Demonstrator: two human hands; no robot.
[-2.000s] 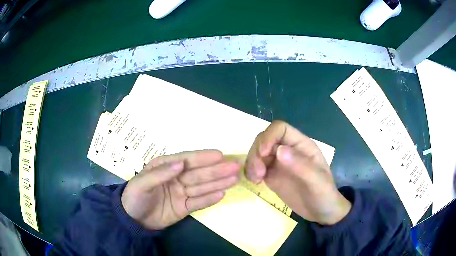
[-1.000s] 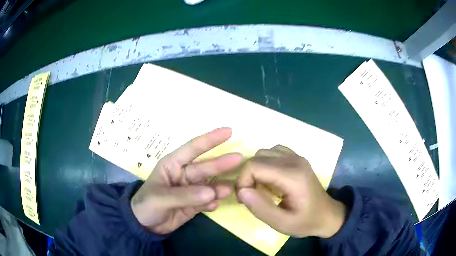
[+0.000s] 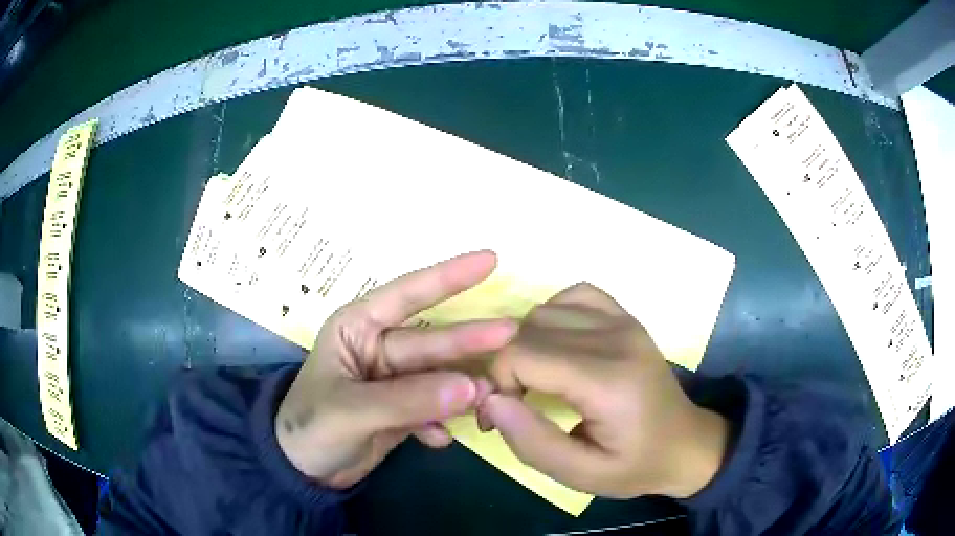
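My left hand (image 3: pixel 367 382) and my right hand (image 3: pixel 602 393) are both bare and meet at the fingertips over the paper pile. The left thumb is bent in, with two fingers stretched toward the right hand. The right fingers are curled, thumb against index finger. Whether a clear film is between the fingertips cannot be seen. Under the hands lie a printed label sheet (image 3: pixel 257 251), a large white sheet (image 3: pixel 419 168) and a bright yellow sheet (image 3: pixel 534 471), partly hidden by the hands.
A narrow yellow label strip (image 3: pixel 58 283) lies at left. A wider printed strip (image 3: pixel 848 246) lies slantwise at right. A scuffed whitish rail (image 3: pixel 471 34) crosses the top, with a grey post (image 3: pixel 922 52) and white paper (image 3: pixel 932 147) at far right.
The hands have come together at the fingertips, and the right fingers have curled. The view has shifted, so the white devices on the belt are out of the picture.
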